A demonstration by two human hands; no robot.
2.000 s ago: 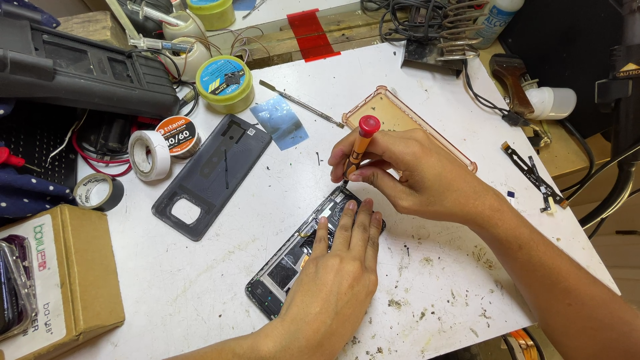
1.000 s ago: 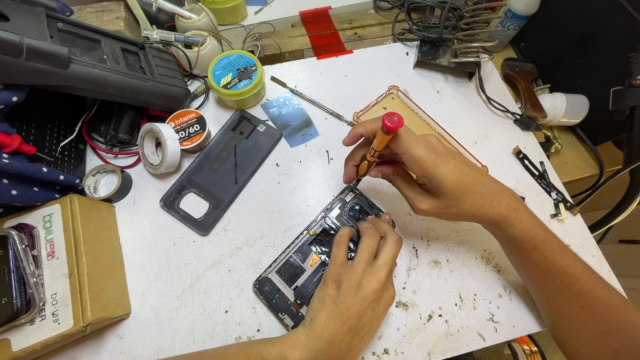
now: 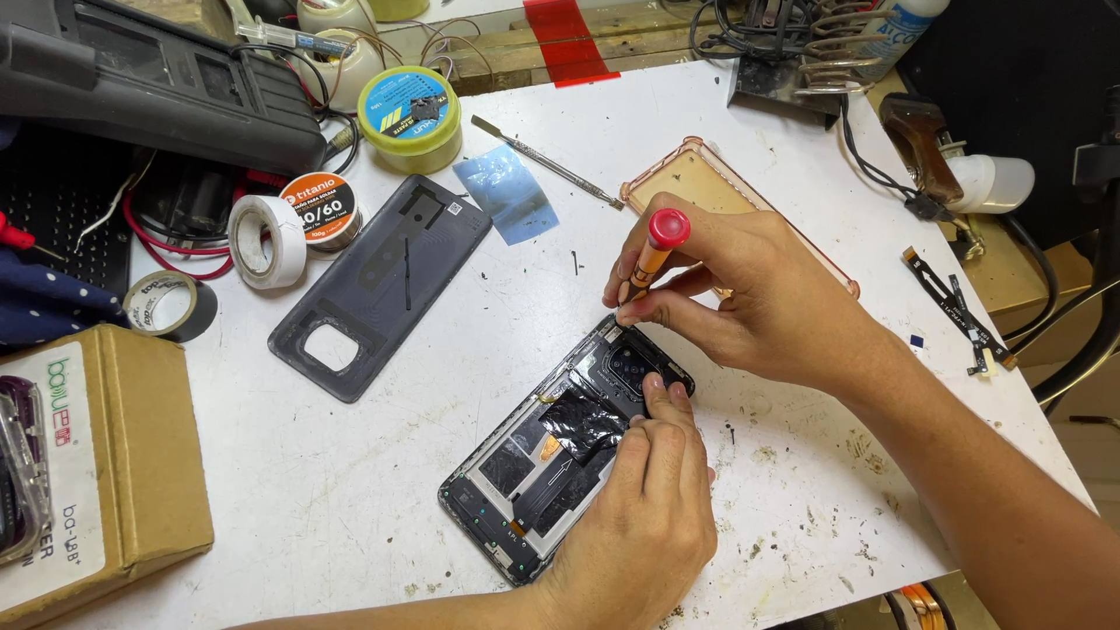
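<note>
An opened smartphone (image 3: 525,490) lies aslant on the white table, its inside facing up. My right hand (image 3: 735,289) holds a precision screwdriver (image 3: 652,254) with a red cap and orange handle nearly upright at the phone's upper corner; my fingers hide its tip. My left hand (image 3: 643,516) rests on the phone's right side, fingertips beside the camera module (image 3: 632,366), steadying nothing else visible. Black film (image 3: 582,424) covers part of the phone's middle. The detached grey back cover (image 3: 381,289) lies to the left, with a thin dark strip on it.
A metal spudger (image 3: 551,162), a blue film sheet (image 3: 507,194) and a clear pink-edged phone case (image 3: 700,184) lie behind. Flux paste tub (image 3: 409,118), solder spool (image 3: 324,210) and tape rolls (image 3: 267,242) stand left, above a cardboard box (image 3: 149,455). Flex cables (image 3: 954,306) lie right.
My left hand has shifted from over the phone's middle toward its right edge, uncovering the black film and camera module. The screwdriver remains in my right hand at the upper corner.
</note>
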